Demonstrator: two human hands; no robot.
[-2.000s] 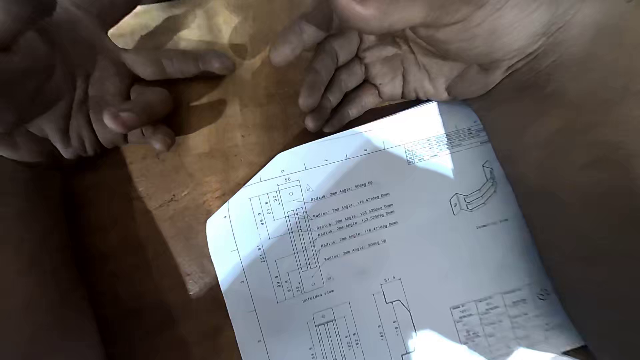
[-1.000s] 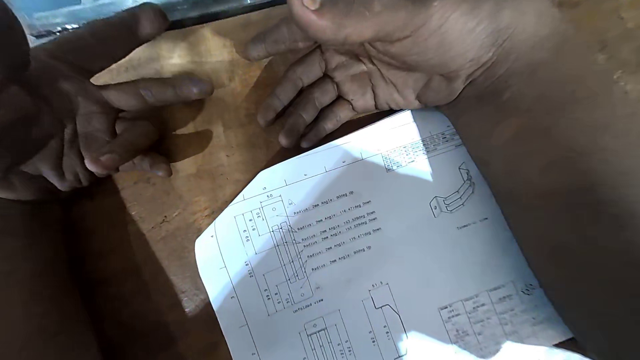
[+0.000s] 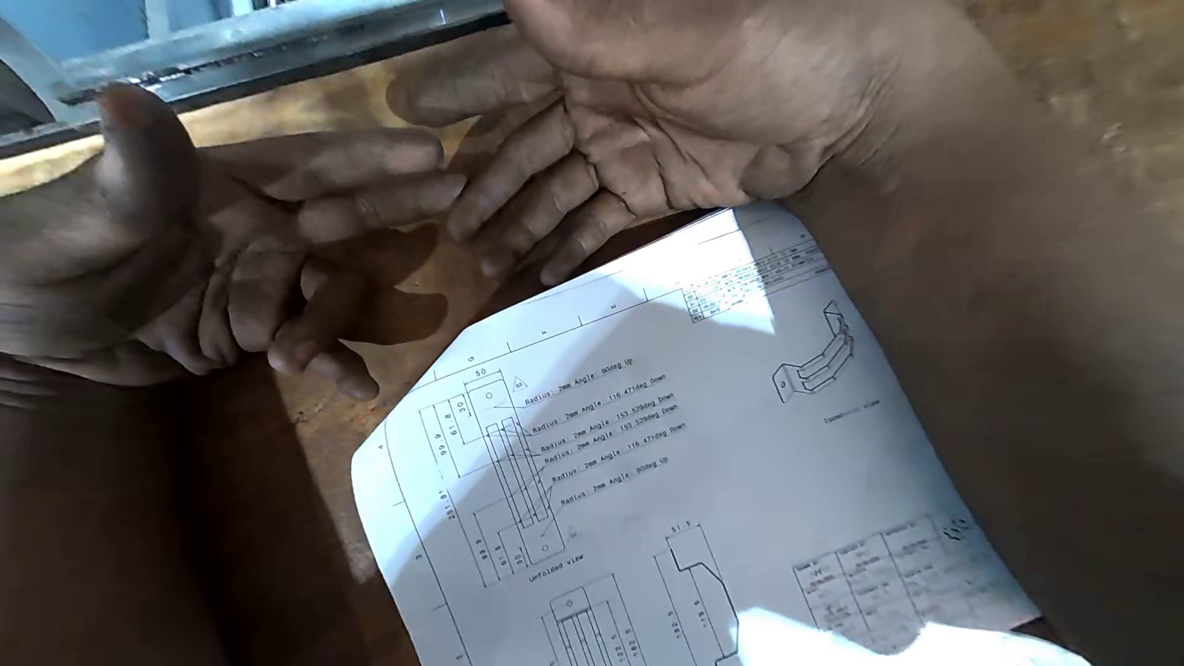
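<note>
A technical drawing on white paper (image 3: pixel 647 425) lies on a brown wooden surface, showing a bent bracket in several views with dimensions. Beyond its upper left corner, my left hand (image 3: pixel 250 231) is held palm partly up, thumb raised, two fingers pointing right and the others curled, with nothing in it. My right hand (image 3: pixel 647 120) rests just above the paper's top edge, palm turned up and fingers spread toward the left hand, also holding nothing. The fingertips of both hands are close; whether they touch cannot be told. The drawing's bottom part runs out of view.
Along the top left, a grey metal frame (image 3: pixel 277 46) borders the brown wooden surface (image 3: pixel 314 444), with blue behind it. My forearms flank the paper. Bright sunlight patches fall on the sheet's top and bottom right.
My left hand has moved right, toward the right hand, and its thumb now stands up. More of the metal frame shows as the view has shifted. The paper lies much as before.
</note>
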